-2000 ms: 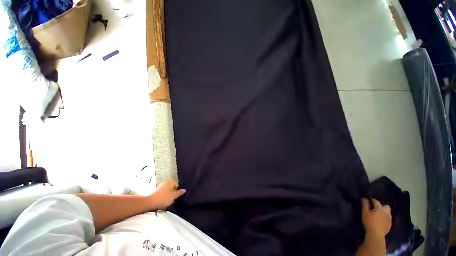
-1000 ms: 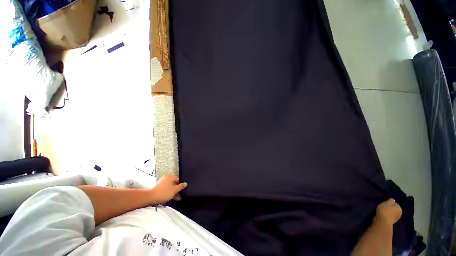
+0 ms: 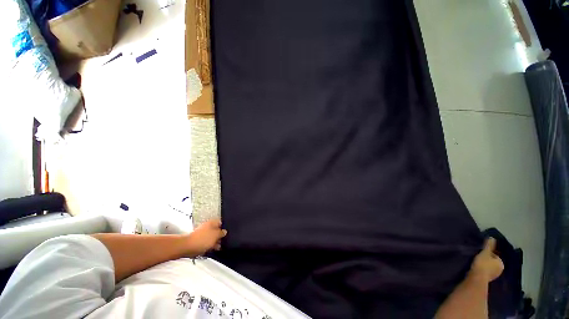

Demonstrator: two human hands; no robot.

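Note:
The black fabric (image 3: 324, 124) lies lengthwise on the pale table, with soft diagonal creases in its middle. My left hand (image 3: 207, 237) pinches its near left corner, at the cardboard edge strip. My right hand (image 3: 486, 263) grips the fabric's right side, thumb up, and pulls it out to a point. Between my hands a straight fold runs across. Loose fabric supply (image 3: 349, 283) hangs in shiny folds below it, and more is heaped beside my right hand.
The worn edge strip (image 3: 204, 168) runs along the fabric's left side. A plastic-wrapped roll (image 3: 555, 180) lies along the far right. A cardboard box (image 3: 86, 30) with blue material and a white plastic bag (image 3: 47, 81) are at upper left, with scraps on the floor.
My right hand has moved outward to the right and slightly up, spreading the near end. The deep folds flattened, then light creases returned. My left hand stays at the left edge.

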